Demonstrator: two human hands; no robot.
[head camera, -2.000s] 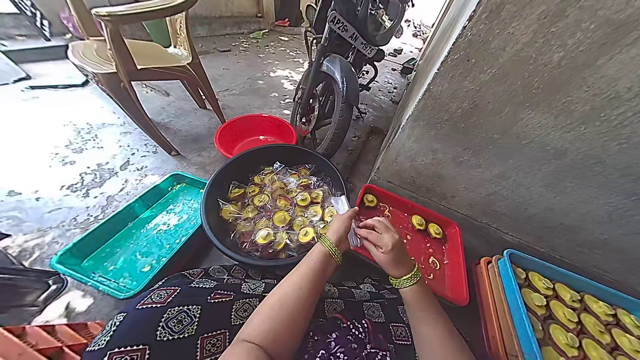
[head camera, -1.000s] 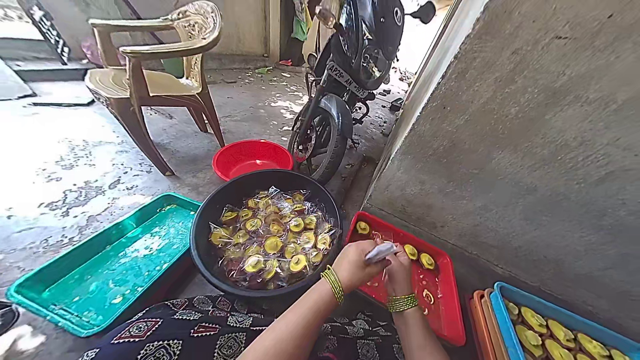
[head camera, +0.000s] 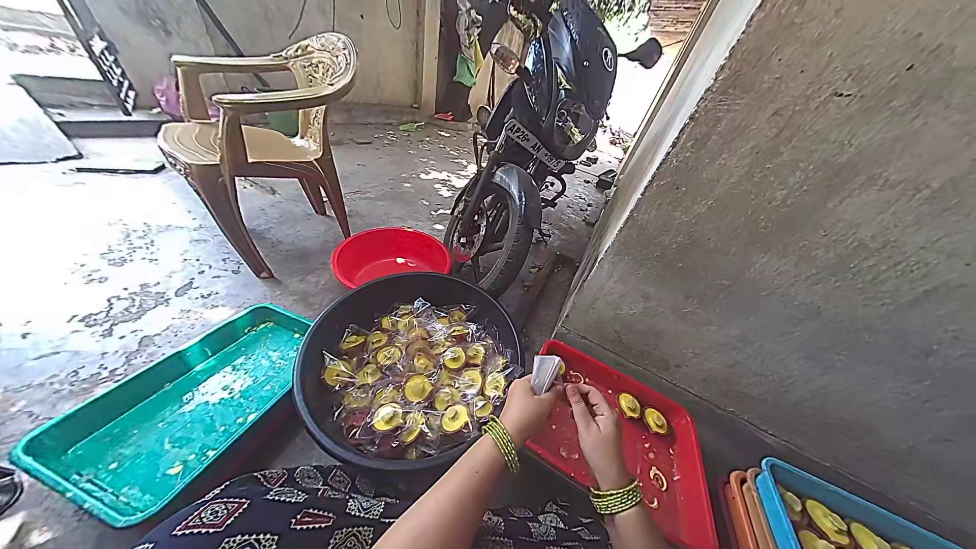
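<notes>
My left hand (head camera: 530,408) grips a stack of clear plastic wrappers (head camera: 545,372) over the near left edge of a red tray (head camera: 686,488). Beside it, my right hand (head camera: 597,435) has its thumb and fingertips together near the stack; whether they pinch a wrapper is too small to tell. Several round yellow-topped pieces (head camera: 655,420) lie in the red tray with some curled scraps. Left of my hands, a black tub (head camera: 309,381) holds many such pieces in clear wrapping (head camera: 418,388).
A teal tray (head camera: 175,419) lies on the floor at left. Beyond the tub are a red basin (head camera: 390,255), a plastic armchair (head camera: 267,137) and a parked motorcycle (head camera: 518,183). A blue tray (head camera: 778,488) of yellow pieces tops stacked trays at lower right, by a wall (head camera: 801,229).
My hands stay together over the red tray, the left still holding the wrappers. The piece near the tray's far left corner, plain in earlier frames, is now mostly behind the wrappers.
</notes>
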